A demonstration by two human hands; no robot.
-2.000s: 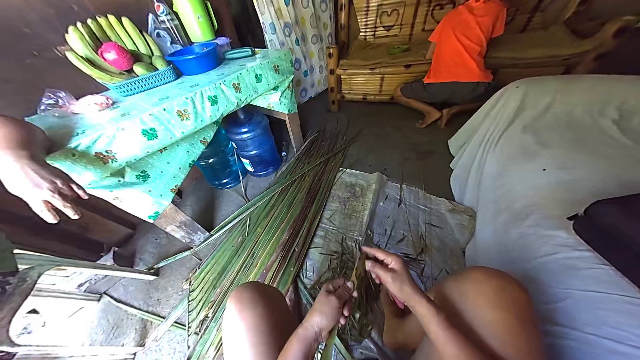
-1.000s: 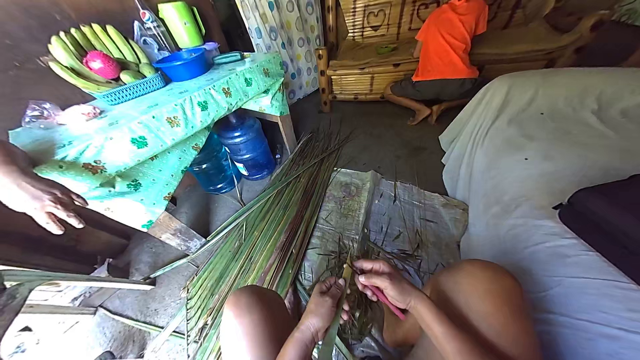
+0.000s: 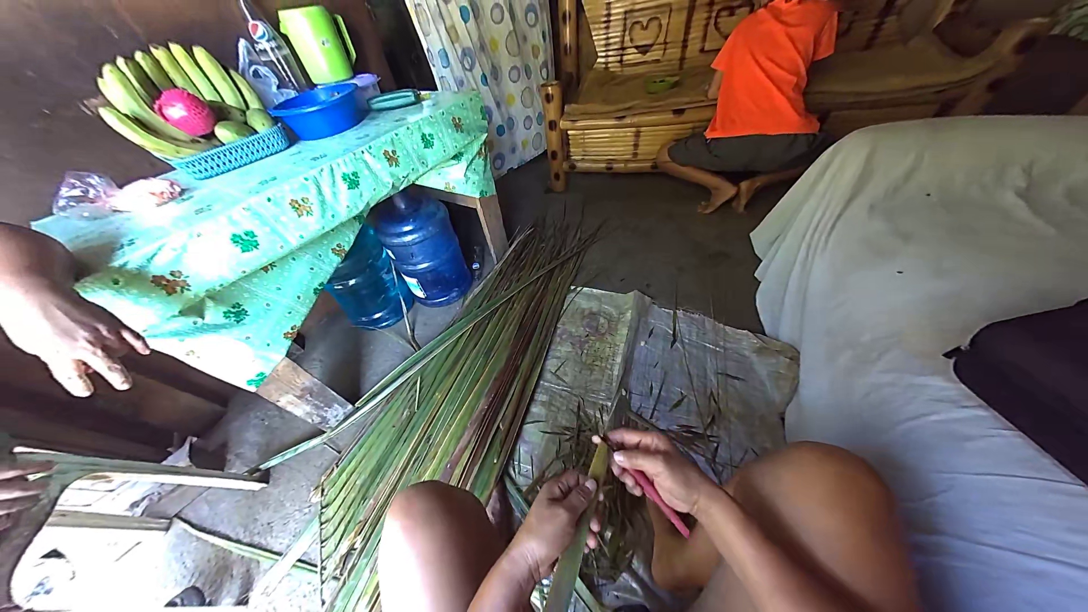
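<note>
My left hand (image 3: 557, 520) grips a long green palm leaf strip (image 3: 572, 557) that runs up between my knees. My right hand (image 3: 659, 467) is closed around a tool with a pink handle (image 3: 661, 503), close to the upper end of the strip; its working end is too small to make out. Under and beyond my hands, leaf scraps lie on a flattened grey sack (image 3: 705, 365). Beside my left knee stretches a large pile of long green and brown palm leaves (image 3: 459, 382).
At left stands a table with a patterned green cloth (image 3: 280, 221), large blue water bottles (image 3: 421, 246) beneath it. Another person's hand (image 3: 85, 340) hangs near its edge. A person in orange (image 3: 769, 72) sits by a bamboo bench (image 3: 637, 140). A cloth-covered seat (image 3: 892, 255) is at right.
Two seconds ago the pink handle was mostly hidden in my right hand; now it shows below my fingers. My left hand still holds the strip. The person in orange remains by the bench.
</note>
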